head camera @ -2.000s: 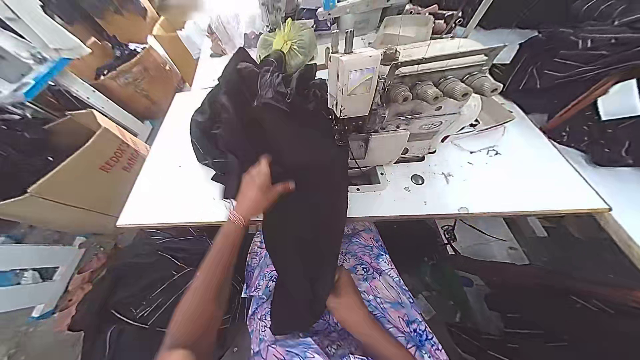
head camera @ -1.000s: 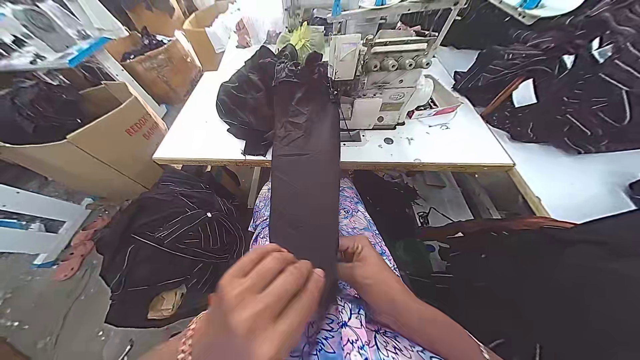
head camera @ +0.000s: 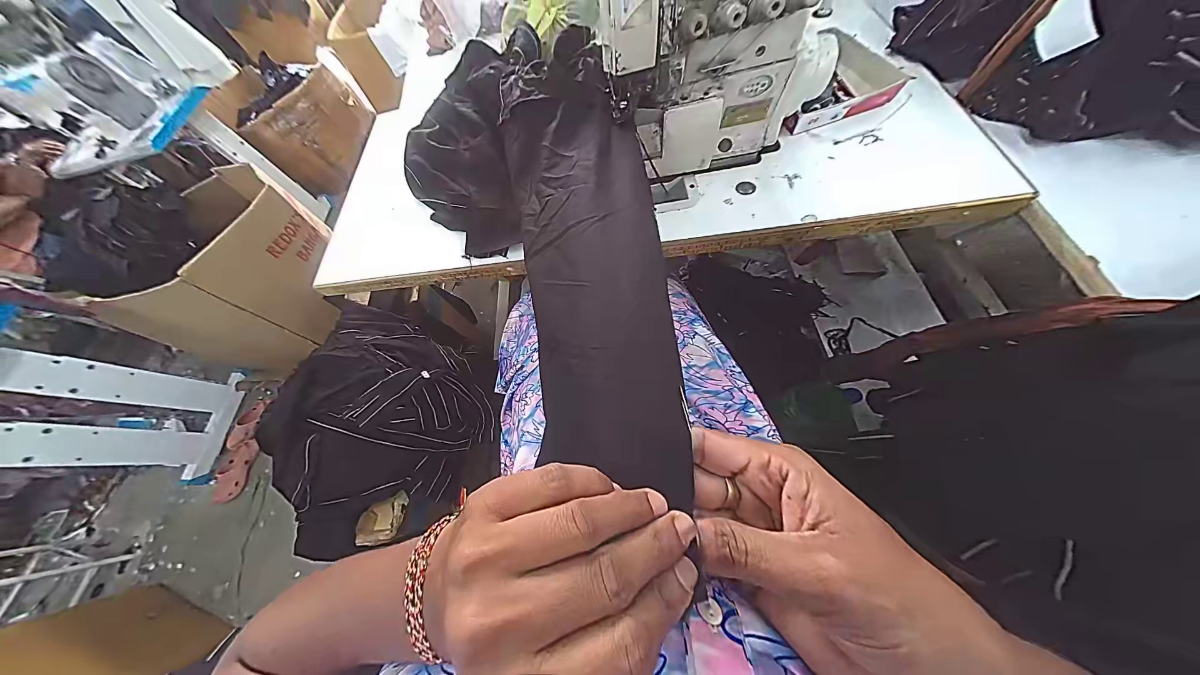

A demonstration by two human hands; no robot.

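Note:
A long black fabric piece (head camera: 605, 328) runs from the needle area of a white overlock sewing machine (head camera: 722, 84) down over my lap. My left hand (head camera: 572, 572), with a braided cord at its wrist, is closed on the lower end of the fabric, near its right edge. My right hand (head camera: 787, 534), with a ring on one finger, pinches that same right edge between thumb and fingers, just beside the left fingertips. Bunched black fabric (head camera: 464, 155) lies on the white table (head camera: 375, 216) left of the machine. Patterned cloth (head camera: 722, 375) covers my lap under the strip.
Cardboard boxes (head camera: 225, 272) holding dark cloth stand at the left. A heap of black garments (head camera: 384, 422) lies on the floor left of my lap. More black cloth (head camera: 1031, 469) spreads at the right. A small open box (head camera: 848, 103) sits right of the machine.
Two seconds ago my left hand lay flat on the fabric near the table edge; it has come down to the lower end. Both hands now meet at the fabric's right edge.

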